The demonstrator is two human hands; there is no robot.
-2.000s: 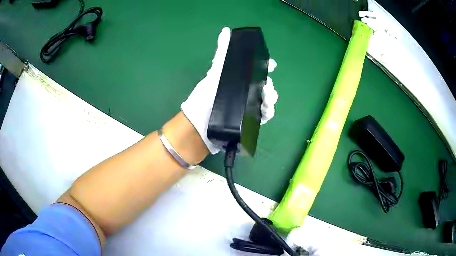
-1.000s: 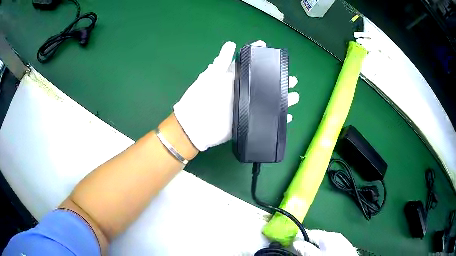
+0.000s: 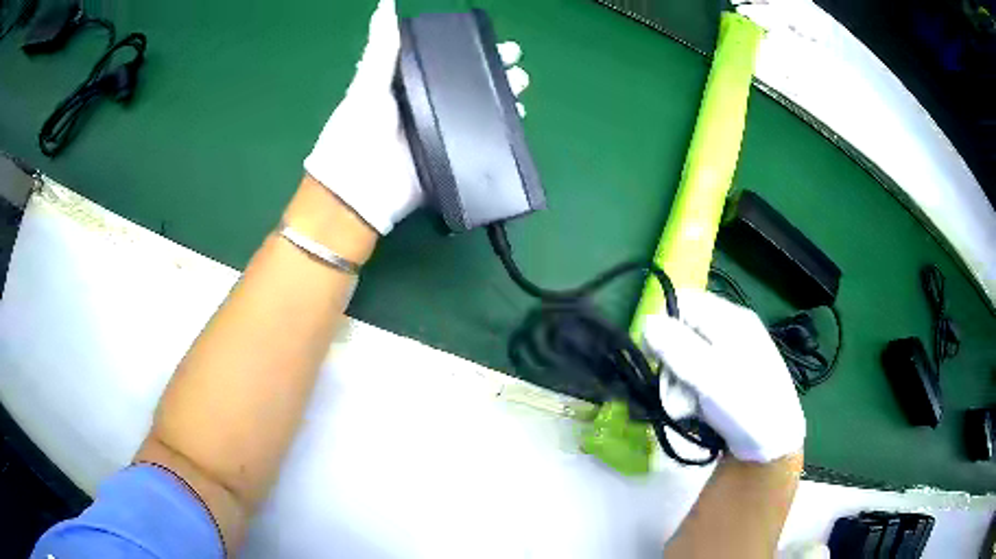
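A black power adapter (image 3: 467,120) with textured side strips lies in my gloved left hand (image 3: 377,137), above the green belt at the upper middle. My left fingertips show past its right side. Its black cord runs down and right to a bundled coil (image 3: 595,347), which is blurred. My gloved right hand (image 3: 734,371) is shut on this coil at its right end, over the lower part of the lime-yellow divider bar (image 3: 710,164). No cloth can be made out in either hand.
On the green belt (image 3: 262,98), a black adapter (image 3: 784,249) with its cord lies right of the bar, smaller adapters (image 3: 912,380) lie farther right, and another cord (image 3: 93,93) lies upper left. The white bench edge (image 3: 164,317) is in front. Black adapters (image 3: 880,537) stand at bottom right.
My left hand has moved up and left with the adapter, now tilted. My right hand has risen from the bottom edge into full view with the coiled cord.
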